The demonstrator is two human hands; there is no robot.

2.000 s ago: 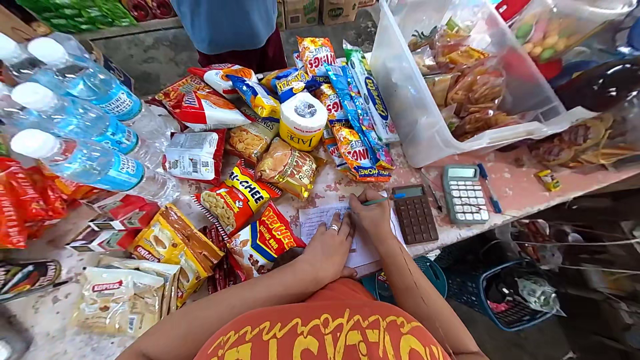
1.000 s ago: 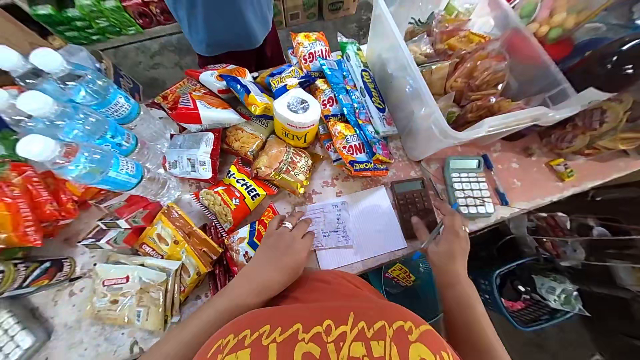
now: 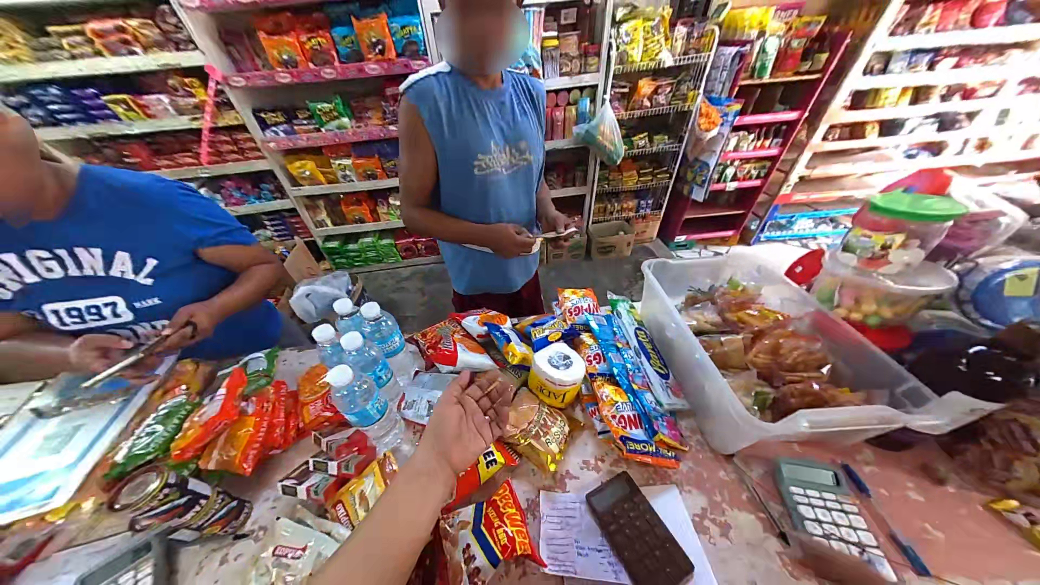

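Note:
My left hand (image 3: 467, 416) reaches out over the snack packs with its palm up and fingers apart, holding nothing. Beside it are a yellow-wrapped tissue roll (image 3: 556, 375) and a gold snack pack (image 3: 535, 426). At the lower right, a blurred part of my right hand (image 3: 833, 562) shows at the frame's bottom edge, near the grey calculator (image 3: 833, 508); its fingers cannot be made out. A dark brown calculator (image 3: 639, 528) lies on the white papers (image 3: 569, 532), one of which bears handwriting. A blue pen (image 3: 887, 520) lies right of the grey calculator.
Water bottles (image 3: 366, 398) stand left of my hand. A translucent plastic bin (image 3: 699, 398) holds bagged goods at the right. Across the counter, a person in a blue sleeveless shirt (image 3: 491, 179) holds something thin. Another person in a blue T-shirt (image 3: 122, 260) is at the left. Stocked shelves stand behind.
My left hand has left the paper and now extends forward over the snacks, palm up. The dark calculator has moved onto the papers. The view has tilted up to show two people and shelves.

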